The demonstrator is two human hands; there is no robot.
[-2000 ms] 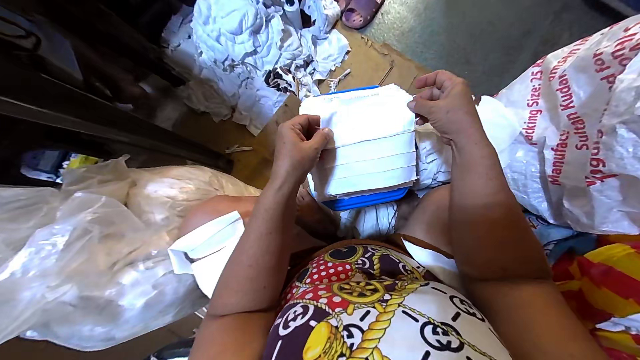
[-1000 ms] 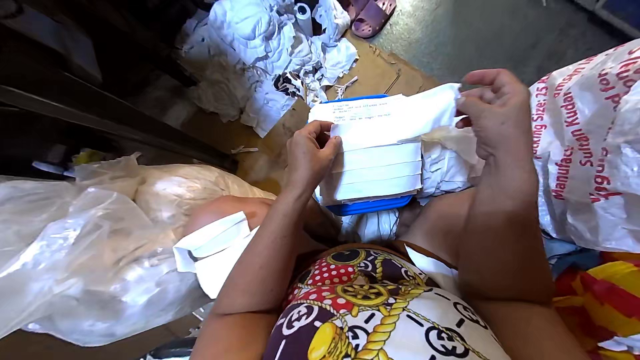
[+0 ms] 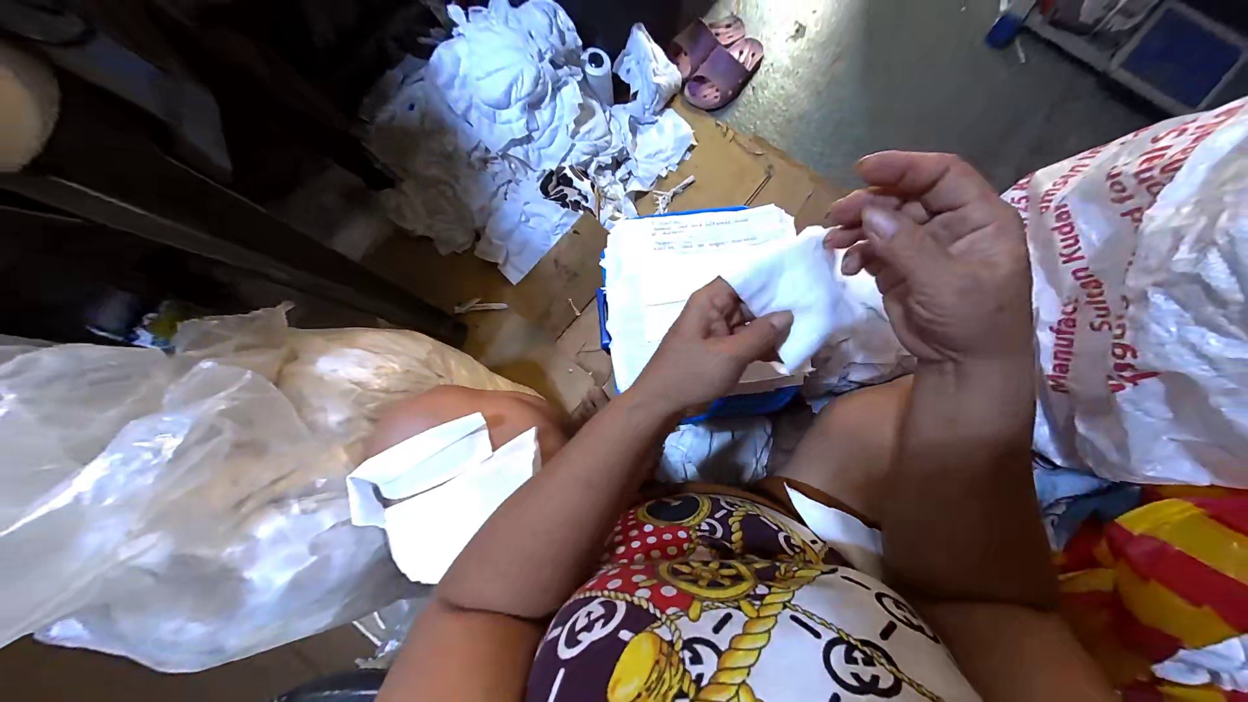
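Observation:
A white cloth piece (image 3: 804,292) is pinched between the thumb and fingers of my left hand (image 3: 717,341), above a flat stack of white sheets (image 3: 673,258). The top of the stack bears writing, and a blue tray or board (image 3: 602,317) shows around its edges under it. My right hand (image 3: 941,249) is raised to the right of the cloth, its fingers loosely bent; whether they touch the cloth's upper corner is unclear. Another folded white piece (image 3: 448,507) lies over my left thigh.
Clear plastic bags (image 3: 195,487) stand at the left. A white printed sack (image 3: 1141,292) is at the right, above red and yellow cloth (image 3: 1170,556). White scraps (image 3: 517,97) are heaped on cardboard (image 3: 546,292), near purple clogs (image 3: 717,63).
The white strip stretched between both hands one second ago is now bunched at my left hand, which has moved right. The writing on the stack was hidden two seconds ago.

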